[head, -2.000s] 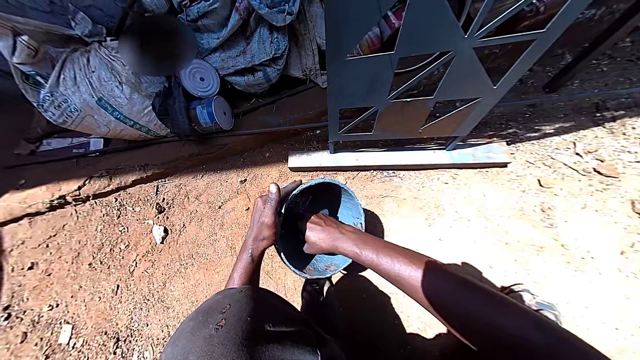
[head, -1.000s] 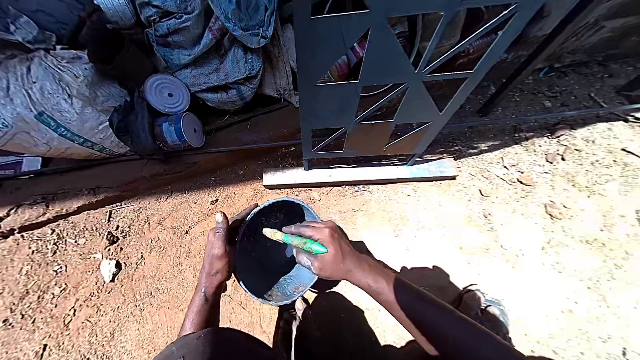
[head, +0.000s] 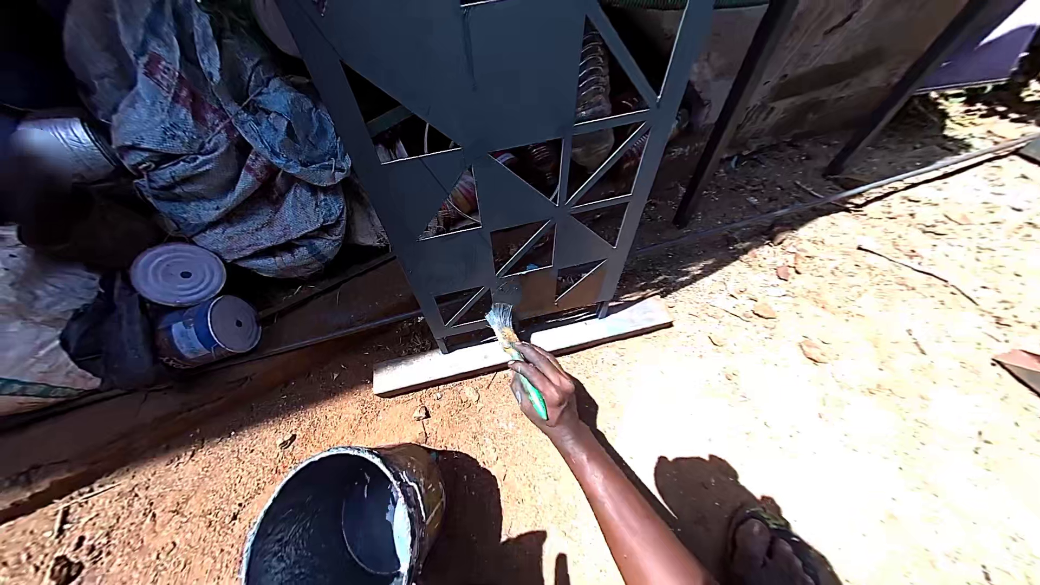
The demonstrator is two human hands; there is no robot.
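My right hand (head: pixel 546 386) grips a paintbrush (head: pixel 532 390) by its green handle. The bristles are at the lower part of a grey-painted metal gate panel (head: pixel 520 89) with triangular cut-outs, close to a brownish patch (head: pixel 540 291); whether they touch it I cannot tell. A white-topped wooden plank (head: pixel 439 367) lies under the panel's feet. The paint bucket (head: pixel 413 479), dark inside with paint-smeared rim, stands on the ground at the lower left, partly cut off by the frame. My left hand is out of view.
Two paint tins (head: pixel 213 329) lie at the left beside crumpled woven sacks (head: pixel 244 154). Dark metal posts (head: pixel 735 114) lean at the right, and a thin rod (head: pixel 780 213) runs along the ground. My sandalled foot (head: pixel 768 546) is at the bottom right.
The right hand has moved with the brush from over the bucket up to the panel's lower edge. My left hand, earlier on the bucket's rim, has left the view. The view has shifted toward the panel.
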